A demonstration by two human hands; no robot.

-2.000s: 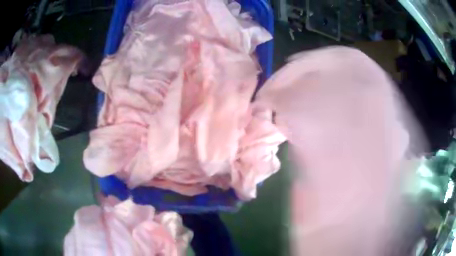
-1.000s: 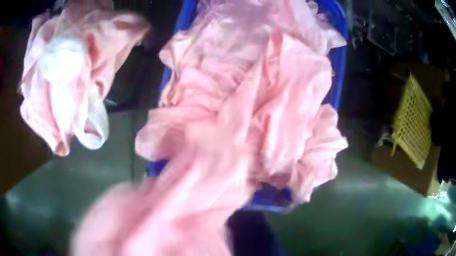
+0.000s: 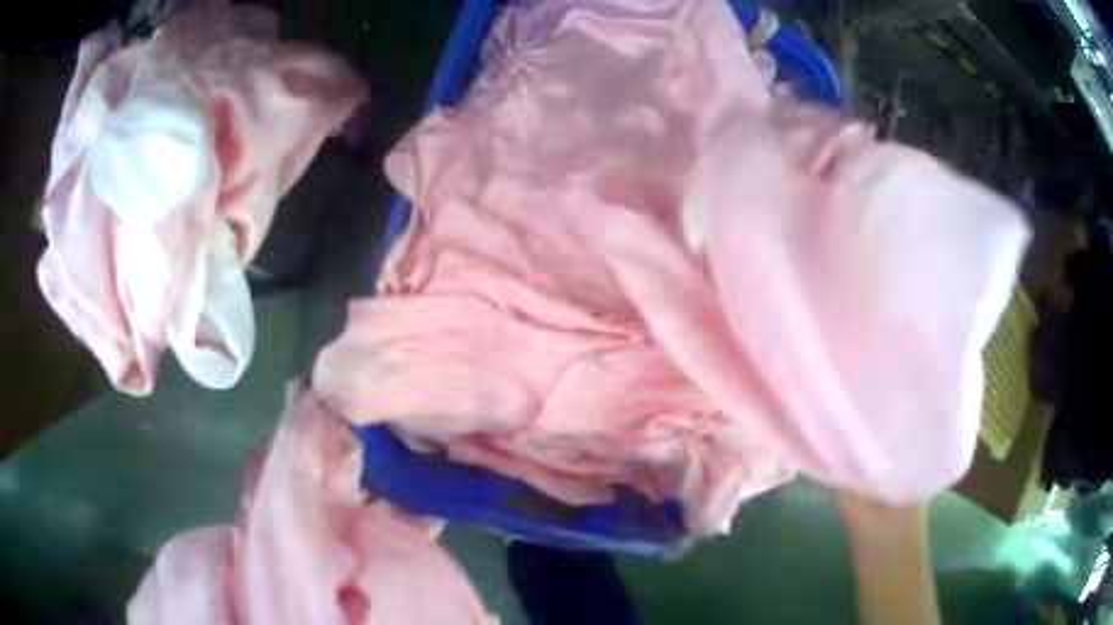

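Observation:
Pink garments (image 3: 513, 354) lie heaped in a blue plastic crate (image 3: 525, 510). A pink garment piece with a pale edge (image 3: 879, 330) is spread over the crate's right side and reaches beyond its rim. A bare forearm (image 3: 889, 559), which looks like my right, comes up from the lower right edge and passes under this piece; the cloth hides my right hand, so its grip cannot be seen. My left hand is not in view. Another pink garment (image 3: 330, 537) shows at the lower left, cut off by the picture's edge.
A pink-and-white bundle (image 3: 147, 220) is left of the crate. A yellow perforated basket (image 3: 1008, 372) stands partly hidden at the right by a brown box (image 3: 1019, 470). Green floor (image 3: 110, 470) shows around the crate. A dark blue shape (image 3: 568, 586) is below the crate.
The blurred pink cloth over the crate's lower left is gone from there. A pink piece now covers the crate's right side, with the forearm under it. The heap's folds have shifted.

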